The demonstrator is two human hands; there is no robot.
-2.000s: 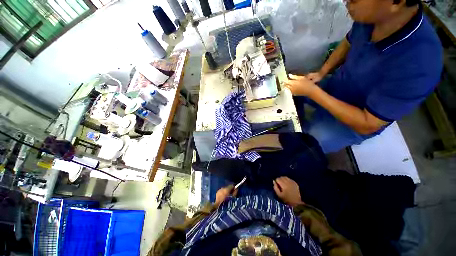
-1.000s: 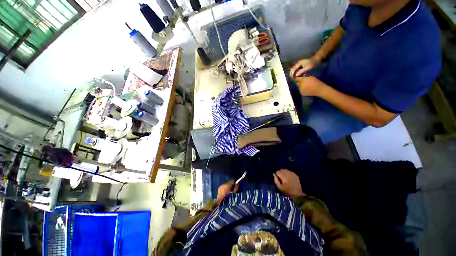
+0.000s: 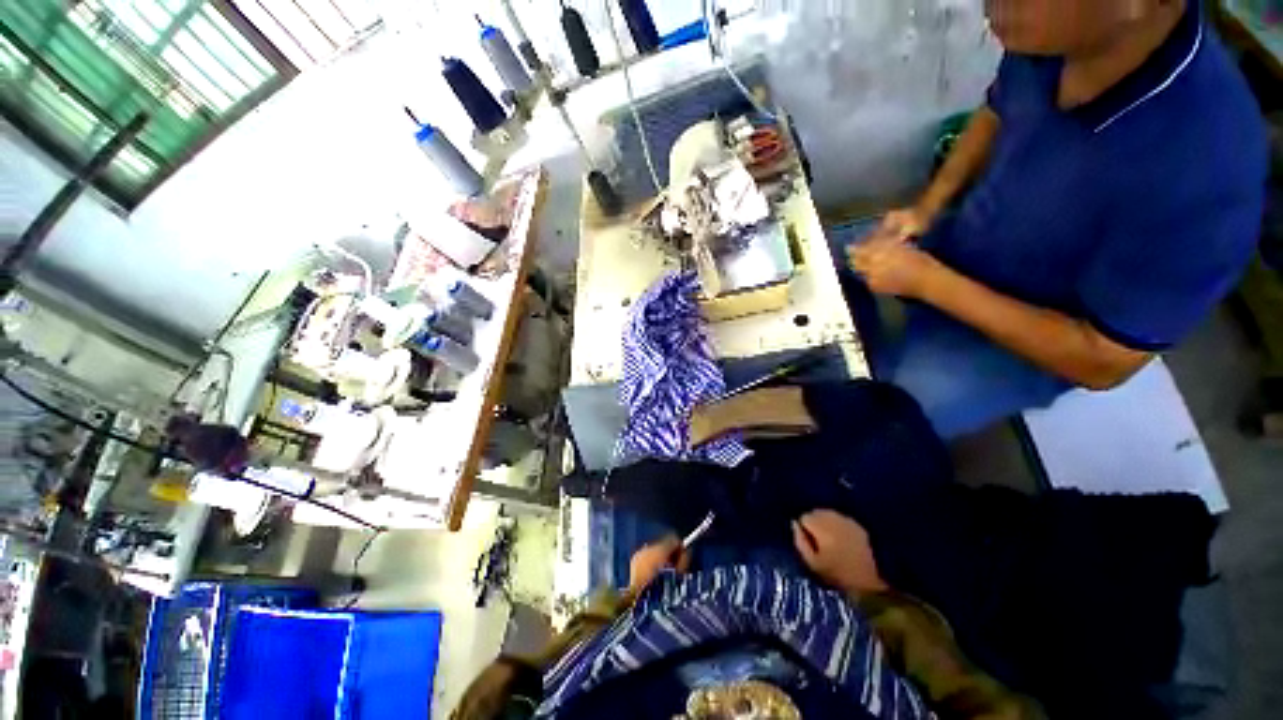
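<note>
Dark denim pieces (image 3: pixel 1041 577) lie in a heap over my lap and the near table edge. My left hand (image 3: pixel 659 560) is shut on a small pale metallic tool, possibly thread snips (image 3: pixel 699 530), that points up and right. My right hand (image 3: pixel 836 546) rests on the dark denim with its fingers curled; I cannot tell whether it grips the cloth. A tan patch (image 3: pixel 753 415) lies on the denim at the table edge. A blue-violet and white striped cloth (image 3: pixel 667 359) hangs from the overlock machine (image 3: pixel 718 204) at the far end of the table.
A person in a blue polo shirt (image 3: pixel 1140 183) is at the table's right side, hands together. Orange-red scissors (image 3: pixel 764 146) lie beside the machine head. Thread cones (image 3: pixel 476 96) stand behind. A side table (image 3: pixel 486 380) and blue crates (image 3: pixel 289 661) are at left.
The other person's hands have moved from beside the machine back toward their body. The view has shifted slightly. My hands have hardly moved on the denim.
</note>
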